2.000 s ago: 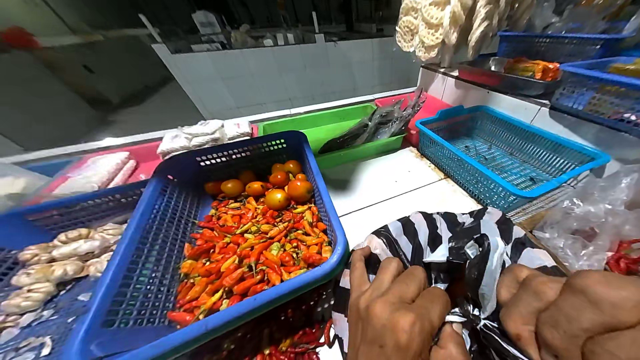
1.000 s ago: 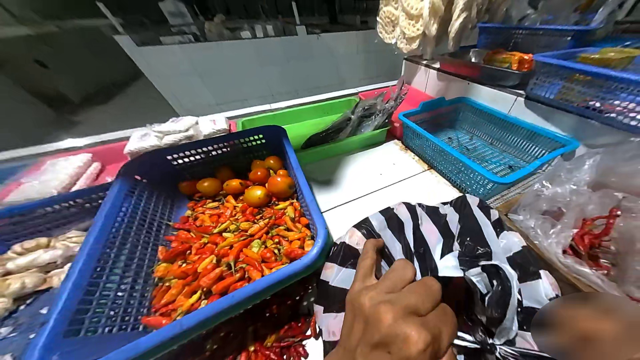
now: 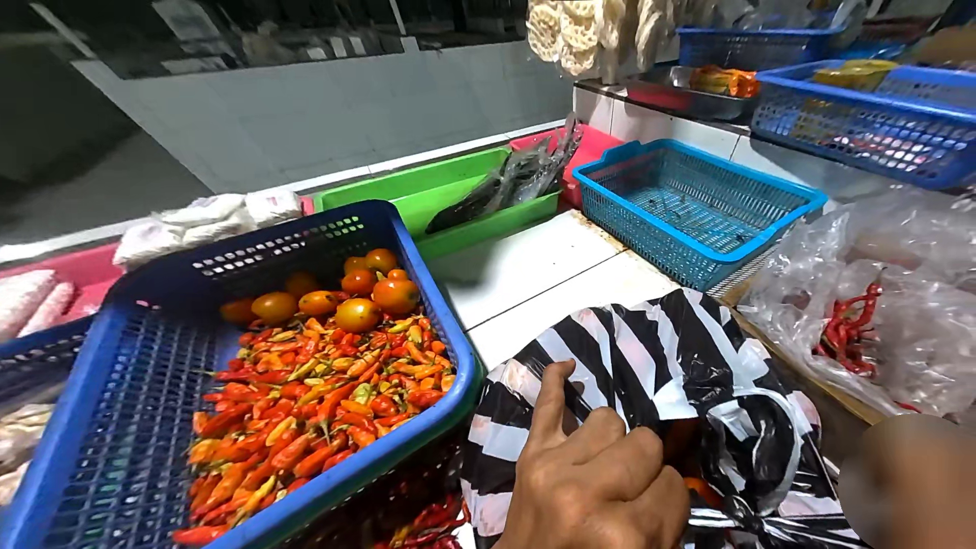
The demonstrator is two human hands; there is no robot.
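Observation:
A black-and-white striped plastic bag (image 3: pixel 610 351) bulges at the lower centre, with a knotted part (image 3: pixel 751 515) at its lower right. Something orange-red shows through a gap in it. My left hand (image 3: pixel 602 473) rests on the bag, its index finger extended over the stripes and the other fingers curled; whether it pinches the plastic is unclear. At the lower right edge, my right hand (image 3: pixel 911 480) is blurred beside the bag, its fingers indistinct. Left of the bag stands a blue plastic basket (image 3: pixel 438 305) with small red and orange chilies (image 3: pixel 320 404) and tomatoes (image 3: pixel 358 314).
Behind are a green tray (image 3: pixel 351 196) with dark plastic bags (image 3: pixel 503 187) and a turquoise basket (image 3: pixel 686 236). Clear plastic bags (image 3: pixel 900 236) with red chilies (image 3: pixel 848 332) lie at right. White packets (image 3: pixel 210 221) sit behind the blue basket. More red chilies (image 3: pixel 427 526) lie below it.
Both hands were at the bag's bunched opening; my right hand has moved right, away from it. My left index finger now lies extended across the bag, and more of its striped top shows.

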